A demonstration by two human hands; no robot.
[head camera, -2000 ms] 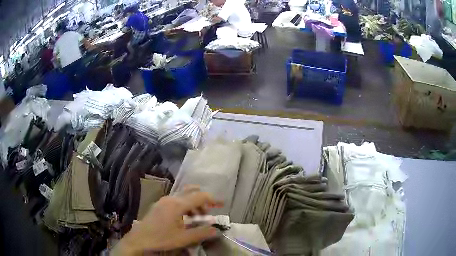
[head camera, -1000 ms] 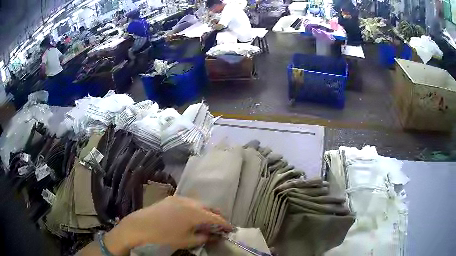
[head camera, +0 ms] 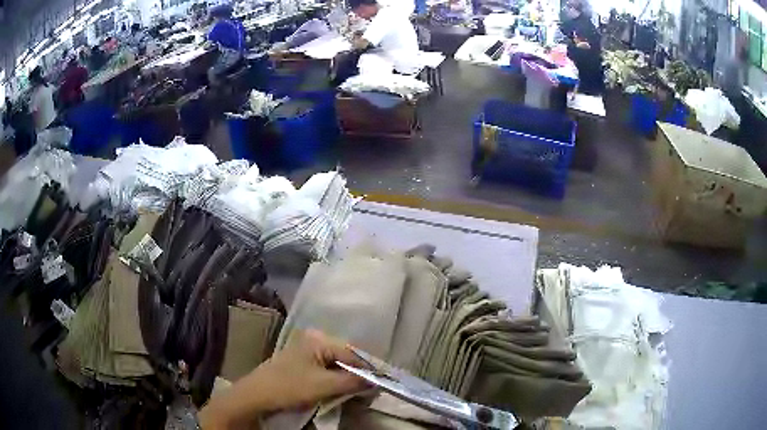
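My left hand [head camera: 307, 378] comes in from the lower left with its fingers bent onto a small beige piece [head camera: 383, 416] at the bottom edge. Its fingertips are partly hidden. Silver scissors [head camera: 420, 393] reach in from the bottom right, blades slightly apart and pointing left, their tips beside my left fingers. Their handles are cut off by the edge, and my right hand is out of the picture. Just beyond lies a flat beige face [head camera: 349, 298], with a fanned row of olive-brown folded pieces [head camera: 505, 348] to its right.
Dark brown pieces [head camera: 189, 277], a tan bundle [head camera: 126, 323] and white tags stand at left. White folded bundles [head camera: 294, 214] lie behind, and a loose white pile [head camera: 614, 344] at right. Beyond are blue crates [head camera: 526, 151], a cream bin [head camera: 711, 189] and several people.
The scissors now show much more, with their blades apart and pivot visible. My left hand has shifted slightly left from one second ago. The view has tilted a little.
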